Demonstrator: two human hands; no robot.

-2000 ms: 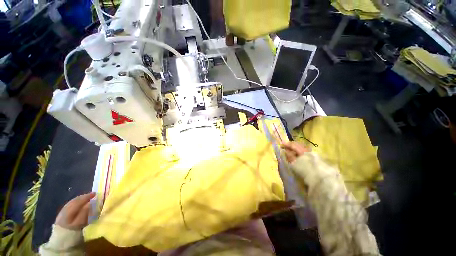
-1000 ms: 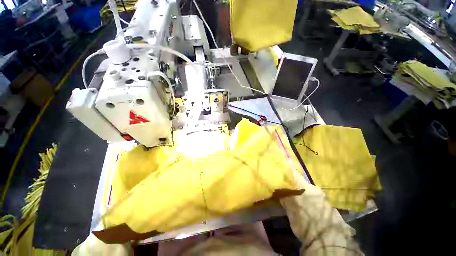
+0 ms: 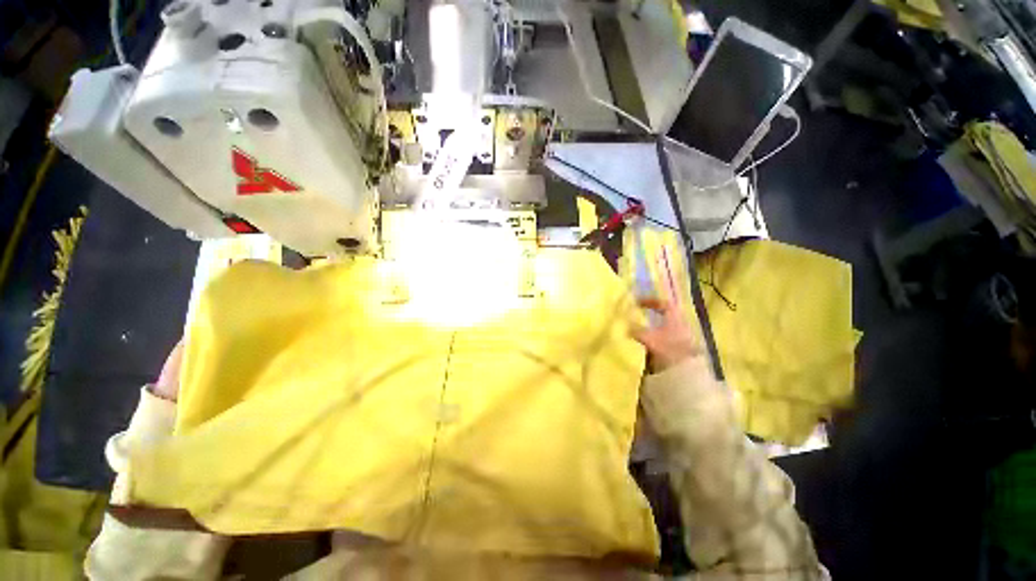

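A large yellow bag body [image 3: 398, 420] with a centre seam lies spread in front of me, its far edge at the sewing template [image 3: 517, 244] under the bright lamp. My right hand [image 3: 668, 335] is at the bag body's right edge, over the taped work plate; its fingers are bent and partly blurred, and I cannot tell whether they grip the edge. My left hand [image 3: 170, 372] is mostly hidden behind the bag body's left edge; only a small part shows. Red and black thread snips [image 3: 617, 222] lie right of the template.
The white sewing machine head [image 3: 244, 125] stands at the left rear. A white-framed touchscreen [image 3: 736, 97] is at the right rear. Stacked yellow panels [image 3: 790, 340] lie right of the plate. Yellow strips [image 3: 55, 306] hang at the far left. Positioning tape [image 3: 667, 267] runs beside my right hand.
The bag body now lies flatter and wider, its brown-trimmed near edge turned down towards me. My right hand has come back into view at its right edge. The view has moved closer.
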